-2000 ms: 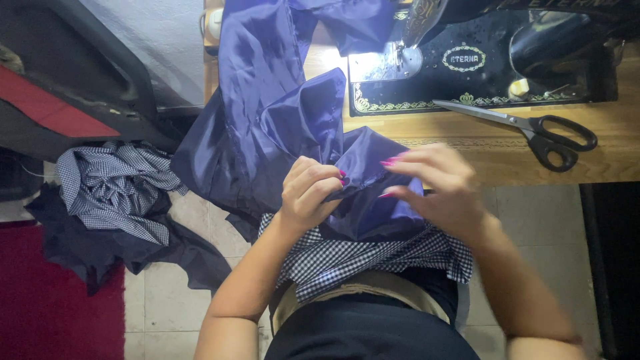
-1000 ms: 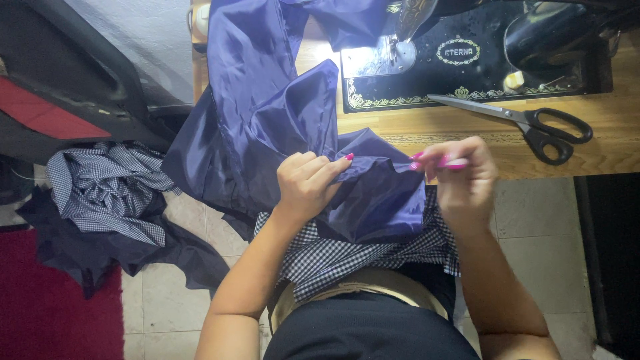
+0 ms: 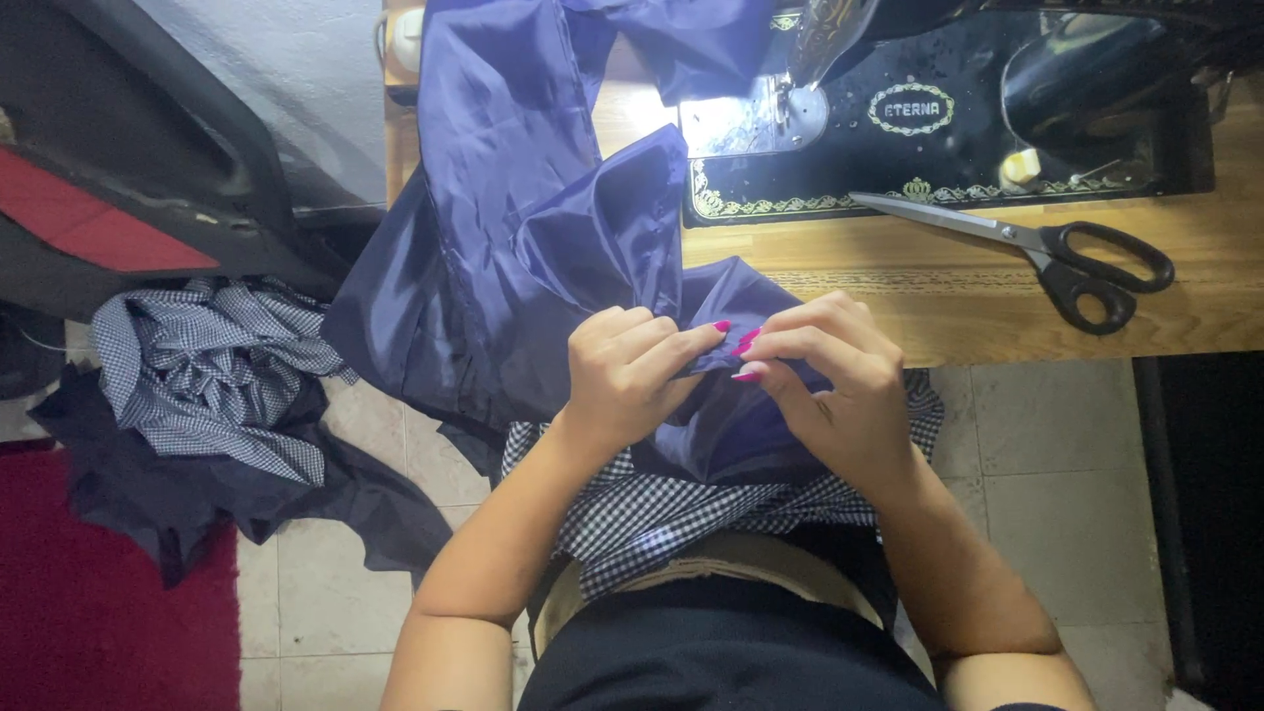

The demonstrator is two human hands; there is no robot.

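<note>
A large piece of shiny navy-blue fabric hangs over the front of the wooden table and lies across my lap. My left hand pinches a folded edge of it between thumb and fingers. Close to its right, my right hand has its fingertips at the same edge; whether they grip the cloth is hard to tell. Beneath the blue fabric, black-and-white gingham cloth covers my lap. Black-handled fabric scissors lie on the table, their tips over the sewing machine's bed.
The black sewing machine, lit near its needle, stands at the table's back. A small yellowish block rests on its bed. At left, gingham and dark cloth lie heaped on the tiled floor beside a red rug.
My right hand was farther right, away from my left hand, one second ago; it is back beside my left hand at the fabric edge. My left hand keeps its pinch.
</note>
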